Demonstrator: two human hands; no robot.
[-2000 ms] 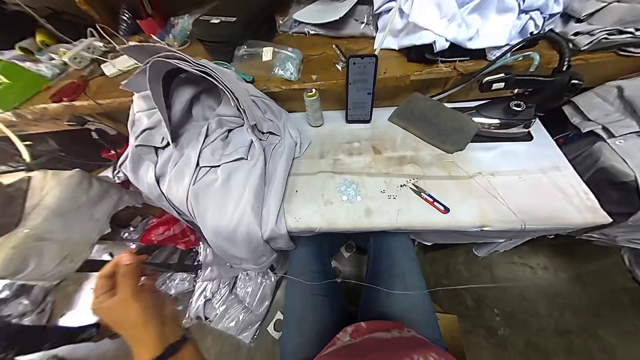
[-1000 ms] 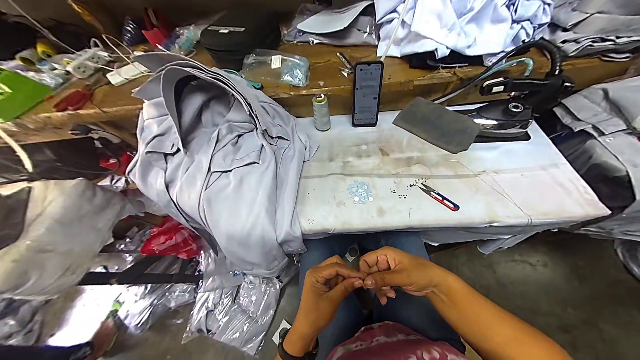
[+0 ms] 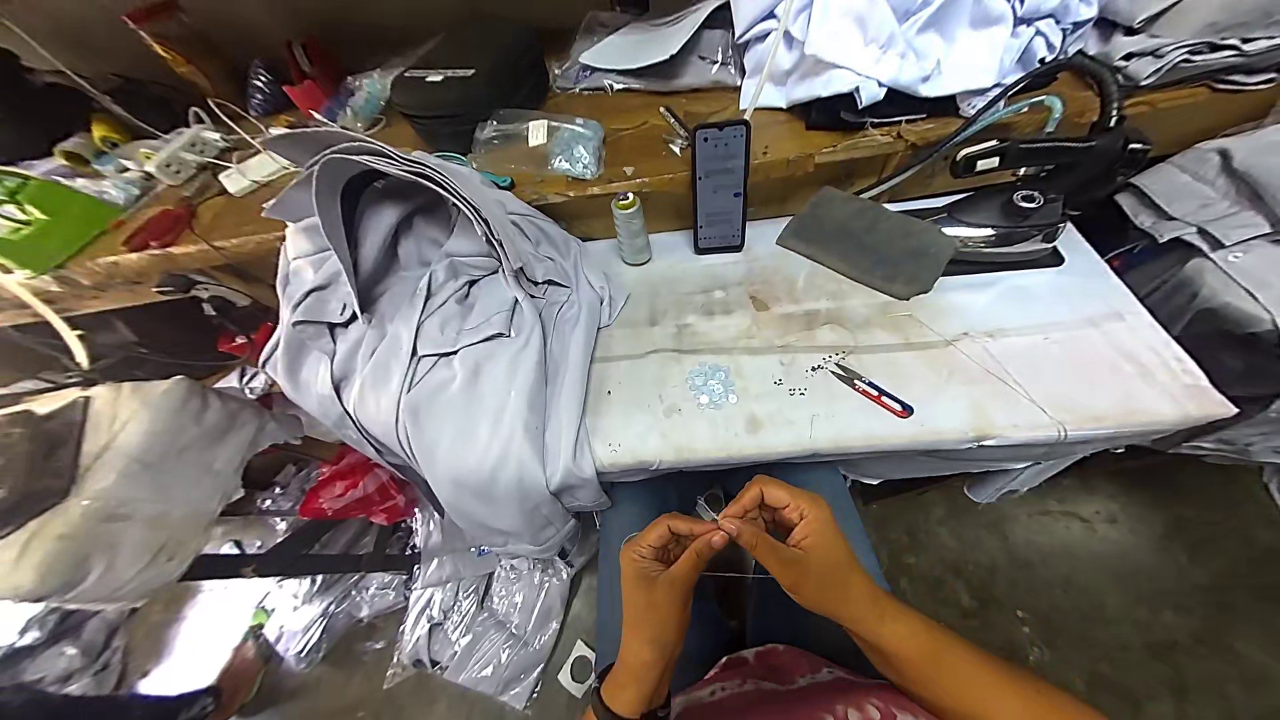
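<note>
Over my lap, my left hand and my right hand meet at the fingertips, both pinching a thin thread, part of which shows below them. Whether a needle is between the fingers cannot be told. On the white-covered table before me lie a pile of pale buttons, tiny dark pieces and thread snips with red and blue handles. A cone of pale thread stands at the table's back edge. Grey shirts are heaped on the left, hanging over the edge.
A phone leans upright against the wooden shelf. An iron stands at the back right beside a dark flat pad. Plastic-wrapped garments lie low on the left. A bag of buttons rests on the shelf.
My left hand was out at the lower left two seconds ago, with a long thread across my lap; it has come to the middle. My right hand, unseen then, now meets it.
</note>
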